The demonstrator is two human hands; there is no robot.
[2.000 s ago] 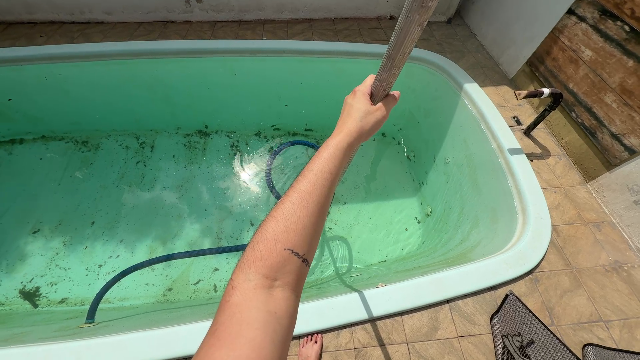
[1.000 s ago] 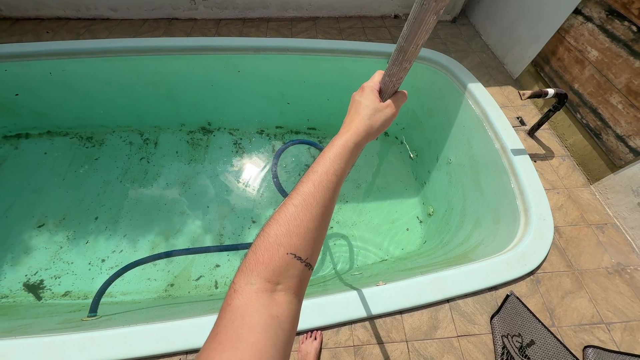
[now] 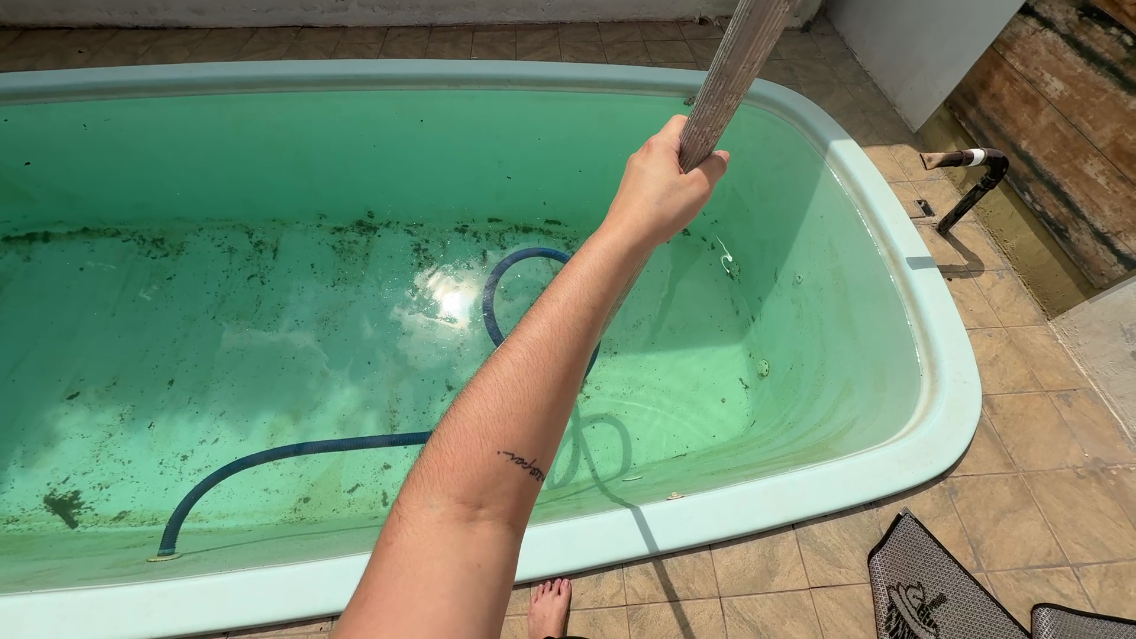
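My left hand grips a long, weathered grey-brown pole, which leans up to the right and leaves the top of the view. My outstretched forearm, with a dark tattoo near the elbow, hides much of the pole's lower part. Below them is a green pool with shallow-looking water and dark debris over its floor. A blue hose curves along the near side and loops behind my forearm. Sunlight glares off the water left of my wrist. My right hand is out of view.
Tan tiles surround the pool. A bent dark pipe rises from the floor at the right, near a wall. Grey patterned mats lie at the lower right. My bare foot stands beside the near rim.
My left hand, still around the pole, has shifted slightly to the right. The hose keeps much the same shape.
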